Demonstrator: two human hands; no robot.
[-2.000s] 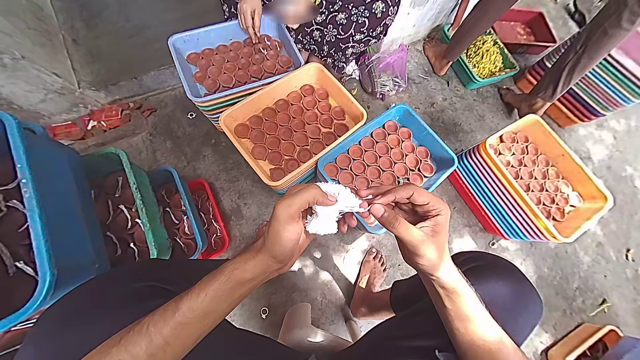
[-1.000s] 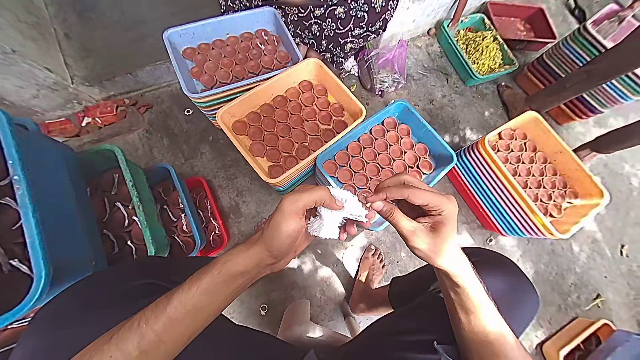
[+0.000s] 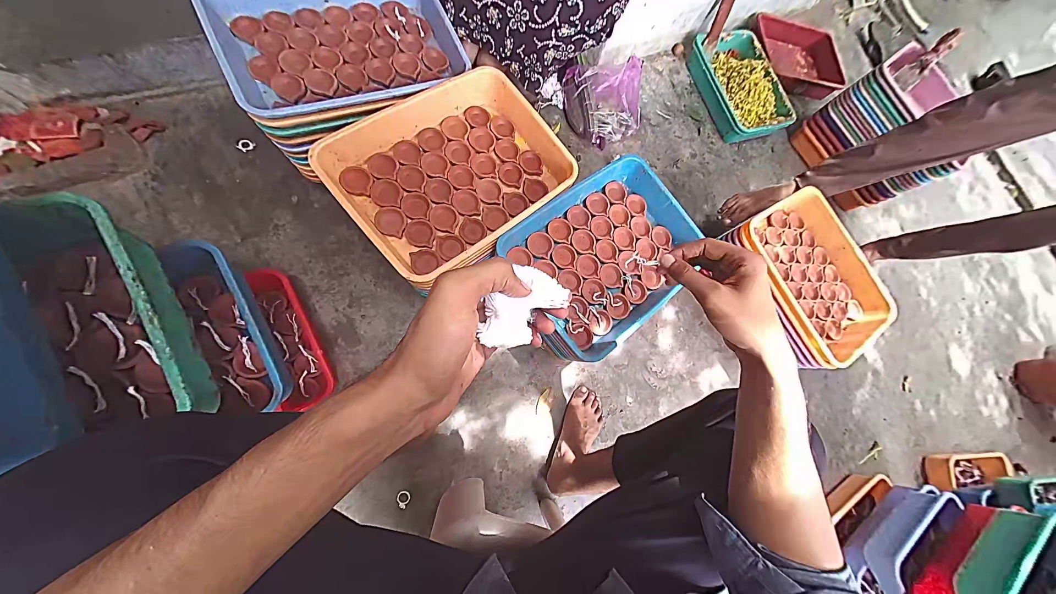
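My left hand [image 3: 462,330] is closed around a bundle of white cotton wicks [image 3: 524,307], just left of a blue plastic tray [image 3: 652,186]. Rows of small clay lamps [image 3: 583,239] fill that tray, and white wicks lie in several of those nearest me. Over the tray's right part is my right hand [image 3: 726,289], thumb and forefinger pinched on a thin white cotton wick [image 3: 643,261]. An orange tray [image 3: 330,157] of clay lamps without visible wicks stands behind and to the left, touching or nearly touching the blue one.
A stack topped by a lavender tray [image 3: 235,74] stands at the back left, another topped by an orange tray [image 3: 874,305] at the right. Green [image 3: 148,305], blue [image 3: 264,346] and red [image 3: 318,346] trays with wicked lamps are at the left. Another person's bare foot [image 3: 755,202] is beyond the right stack.
My right hand has moved away from the bundle in my left hand, out over the right part of the blue tray. Wicks now show in several of its lamps. The view has shifted.
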